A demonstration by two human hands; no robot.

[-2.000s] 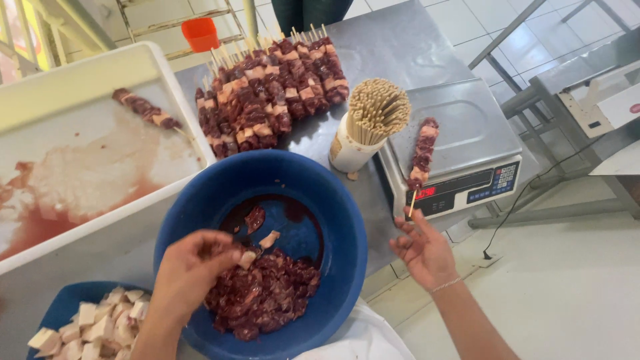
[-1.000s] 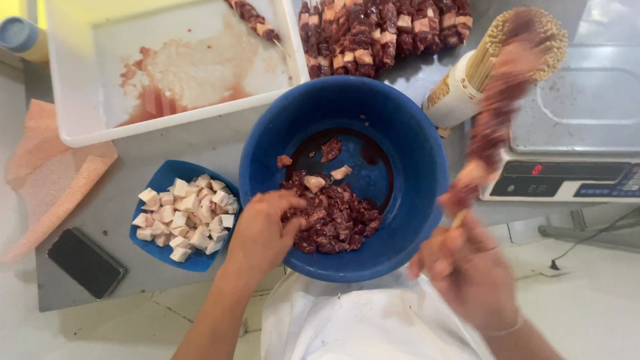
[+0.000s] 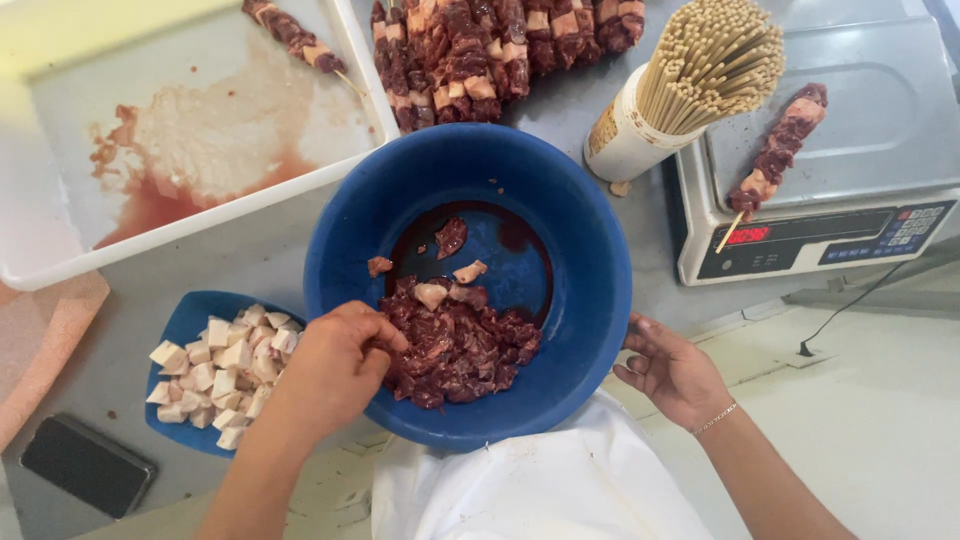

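Note:
My left hand (image 3: 352, 360) reaches over the rim of a blue plastic basin (image 3: 592, 225), its fingertips at the left side of the pile of raw red meat pieces (image 3: 457, 345); whether it pinches a piece cannot be told. My right hand (image 3: 667, 367) has its fingers parted beside the basin's right wall, holding nothing. One meat skewer (image 3: 784, 146) lies on the steel pan of a digital scale (image 3: 862, 97), its bare stick over the display. White fat cubes (image 3: 232, 360) fill a small blue dish (image 3: 165, 424) left of my left hand.
Finished meat skewers (image 3: 465, 60) lie piled behind the basin. A white cup (image 3: 626, 135) holds many wooden sticks (image 3: 705, 67). At the left are a white tray (image 3: 322, 176) with one skewer (image 3: 296, 37), a dark phone (image 3: 88, 465) and a pinkish cloth-like sheet (image 3: 52, 337). A cable hangs below the scale.
The skewer that my right hand held in the air one second ago now lies on the scale. My right hand has let go of it and is beside the basin. My left hand stays near the meat.

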